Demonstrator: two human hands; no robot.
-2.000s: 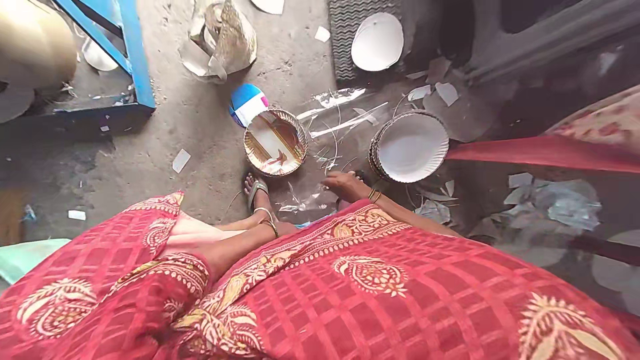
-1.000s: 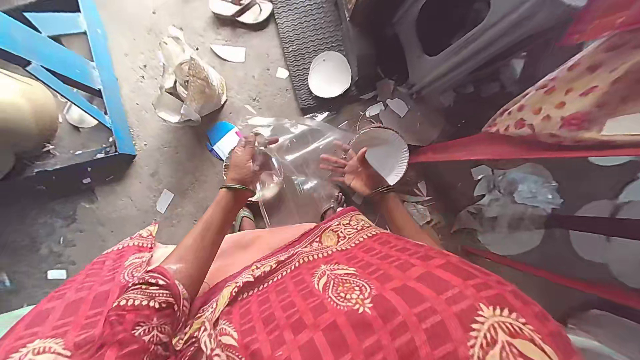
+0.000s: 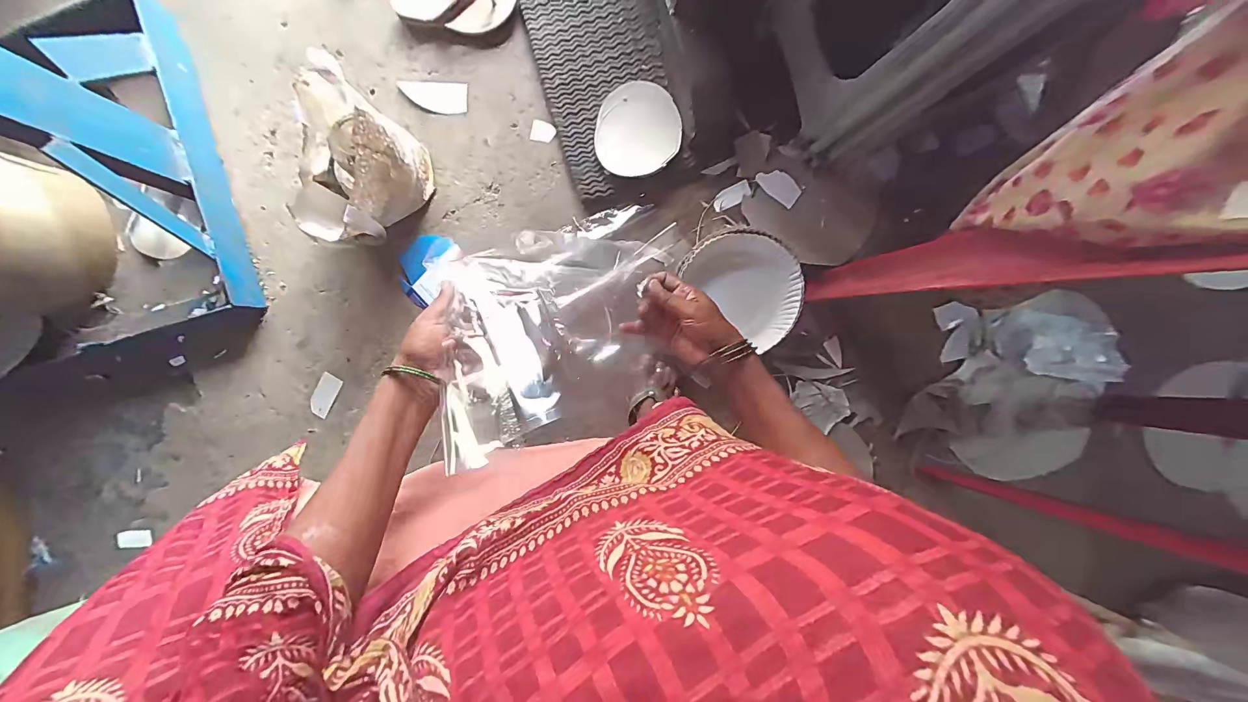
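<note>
A clear plastic bag or sheet [image 3: 546, 322] is stretched between my two hands, shiny and wrinkled. My left hand [image 3: 434, 336] grips its left edge, beside a blue and white object [image 3: 426, 265] on the floor. The fingers of my right hand [image 3: 678, 317] pinch its right side. Just right of that hand stands a stack of white paper plates [image 3: 749, 292] with fluted rims. The plastic covers the spot below it, so what lies there is hard to make out.
A crumpled bag [image 3: 361, 166] lies upper left, near a blue metal frame [image 3: 210, 156]. A white disc [image 3: 639, 129] rests on a black ribbed mat [image 3: 590, 58]. Paper scraps [image 3: 778, 188] litter the floor. Red bars [image 3: 1024, 263] run along the right.
Two seconds ago one hand was low near the plates and the round basket-like stack with brown contents showed uncovered. The clear plastic is now raised between both hands, over that area.
</note>
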